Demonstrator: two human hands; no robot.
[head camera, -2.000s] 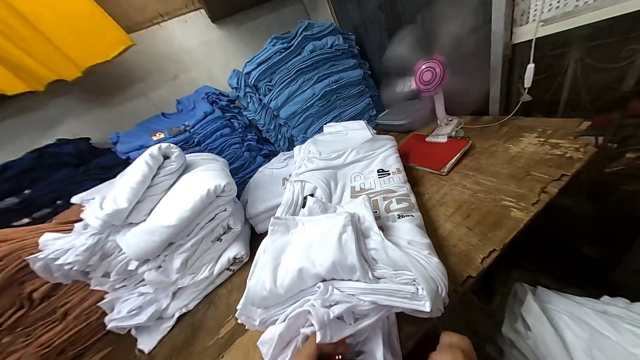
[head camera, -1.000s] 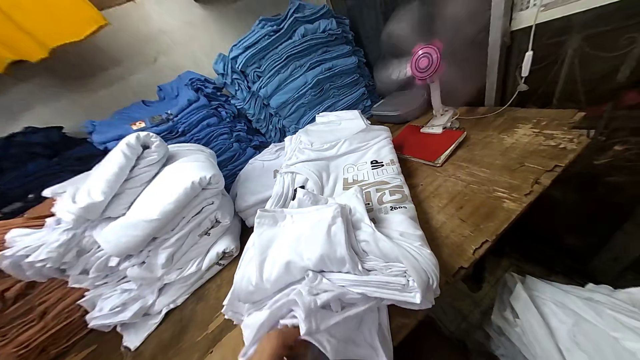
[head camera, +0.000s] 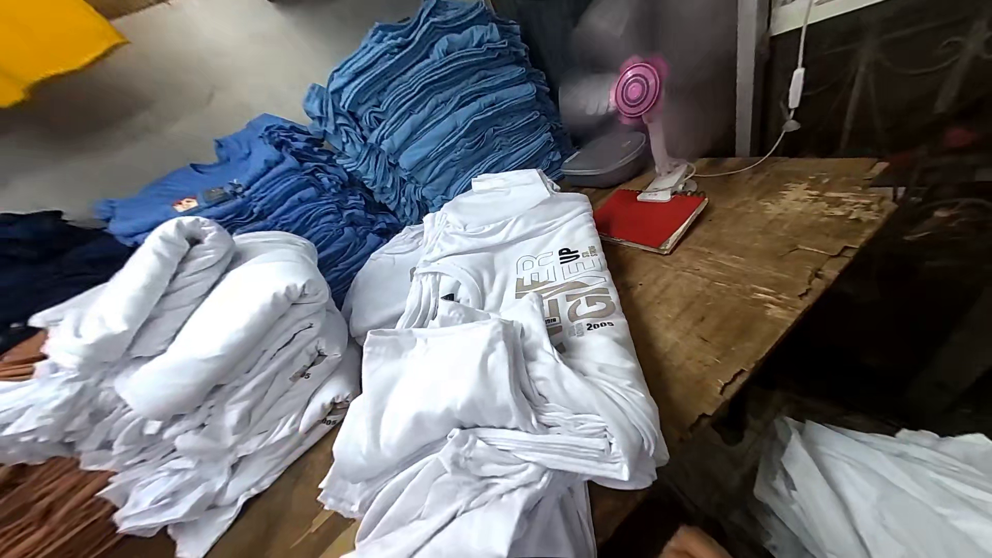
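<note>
Only the edge of my right hand (head camera: 692, 543) shows at the bottom, to the right of the white shirts; its fingers are mostly cut off, and no hold can be made out. My left hand is out of view. Folded white garments (head camera: 442, 372) lie on a stack of white printed T-shirts (head camera: 535, 225), with loose white cloth (head camera: 465, 504) hanging toward me at the near end. To the left stands a heap of white shirts (head camera: 232, 333), two thick rolled or folded bundles on top.
Blue shirts (head camera: 310, 194) and a tall lighter blue pile (head camera: 457, 101) stand behind. A pink fan (head camera: 639, 89) rests on a red notebook (head camera: 651, 221) near a grey container (head camera: 608, 159). The worn wooden tabletop (head camera: 744, 271) has a chipped right edge. White material (head camera: 876, 488) lies lower right.
The hand seen at the near end of the white cloth one second ago is gone from there. My right hand now shows at the bottom, right of the stack.
</note>
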